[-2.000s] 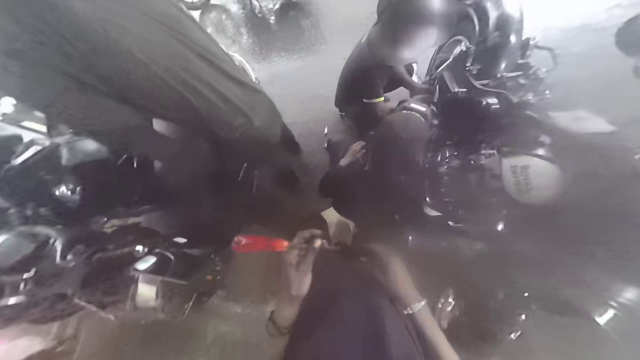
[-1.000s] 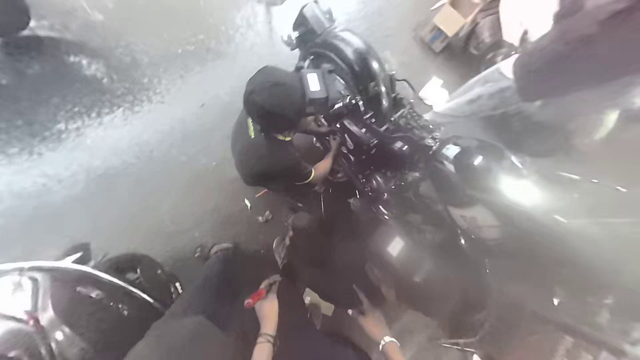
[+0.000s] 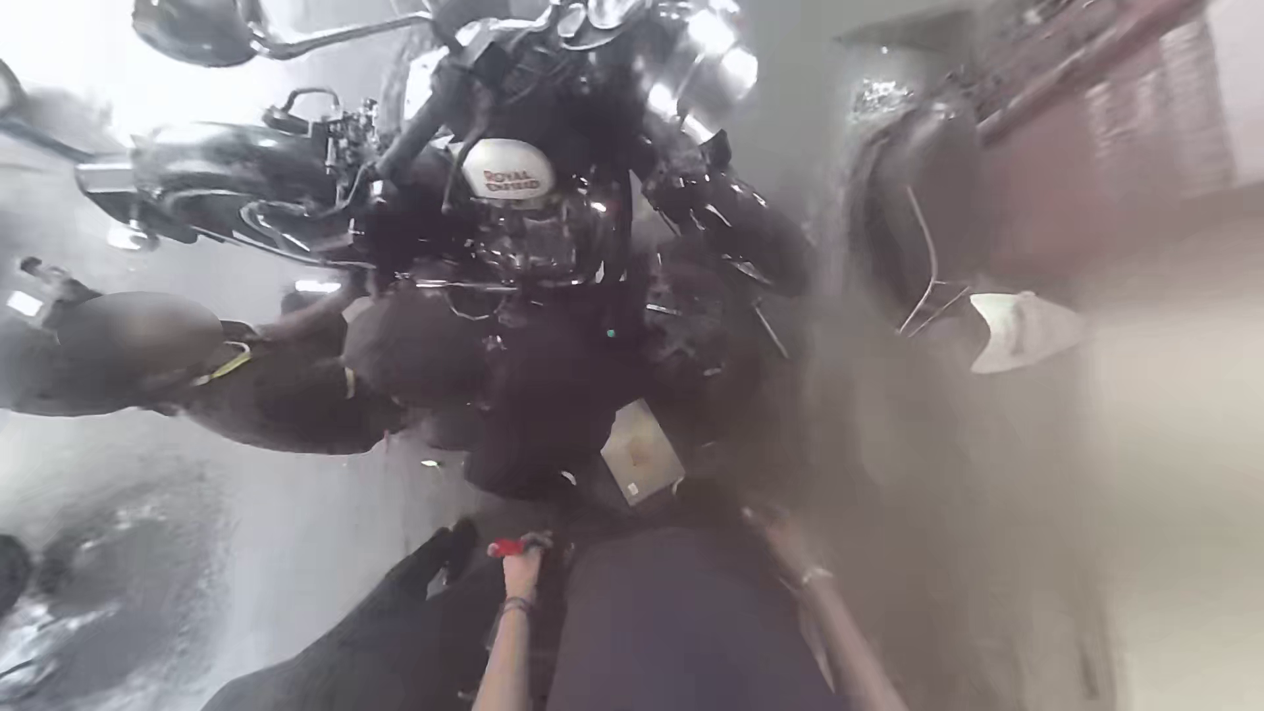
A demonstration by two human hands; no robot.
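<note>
My left hand (image 3: pixel 523 563), low and left of centre, is closed around a tool with a red handle (image 3: pixel 507 547); the handle points left and the rest of the tool is too small to make out. My right hand (image 3: pixel 780 538) is at the lower right, blurred and dim, with a band on its wrist. Whether it holds anything does not show. Between and beyond the hands lies a flat pale piece (image 3: pixel 642 454), like cardboard or paper. Past it stands a Royal Enfield motorcycle with a white side panel (image 3: pixel 507 169).
Co-workers in dark clothes and caps (image 3: pixel 138 336) crouch at the left beside the motorcycle. A second motorcycle's dark seat (image 3: pixel 237 163) is at upper left. A wheel (image 3: pixel 904 207) and a white curved piece (image 3: pixel 1027 331) are at right. A person's dark trouser leg (image 3: pixel 375 622) is lower left.
The view has swung strongly. The red-handled tool stays in my left hand. My right hand, its fingers apart one second ago, is now blurred.
</note>
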